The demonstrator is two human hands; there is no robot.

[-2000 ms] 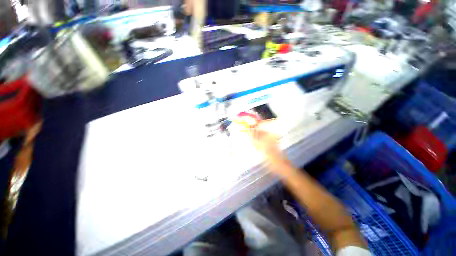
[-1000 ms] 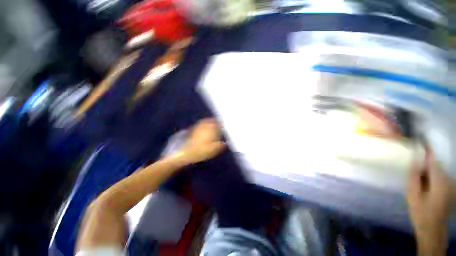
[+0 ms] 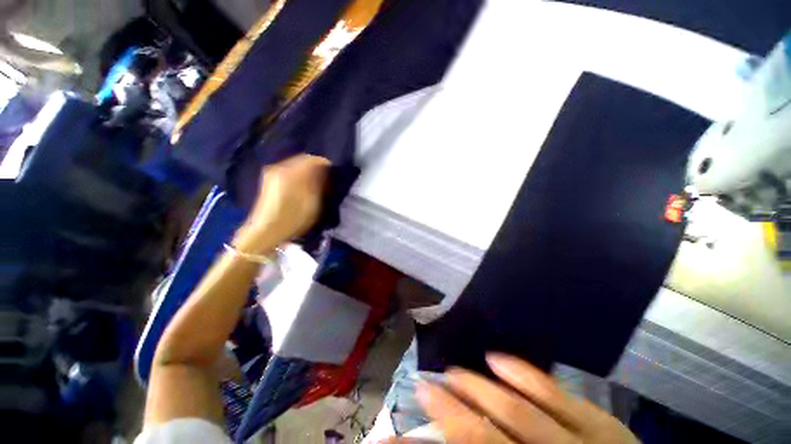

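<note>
A navy fabric panel (image 3: 581, 225) lies across the white machine table, its near end hanging over the front edge. My right hand (image 3: 520, 403) is at the bottom, with its fingers over the panel's near end; its thumb is not clearly seen. My left hand (image 3: 293, 195), blurred, is closed on the bunched edge of the waiting navy pieces (image 3: 303, 113) at the table's left end. The machine head (image 3: 737, 147) is cut off at the right; a small red label or part (image 3: 675, 208) shows beside it, at the panel's right edge.
The grey table edge (image 3: 408, 247) runs down to the right. Below it are a pale piece (image 3: 321, 321), red material (image 3: 369, 334) and a blue crate rim (image 3: 182, 269). Gold-brown strips (image 3: 330, 43) lie between the navy pieces. Dark surroundings fill the left.
The view has swung left and down. The navy panel now lies across the white table. My right hand has moved from the machine side to the panel's near end. My left hand stays at the navy pieces.
</note>
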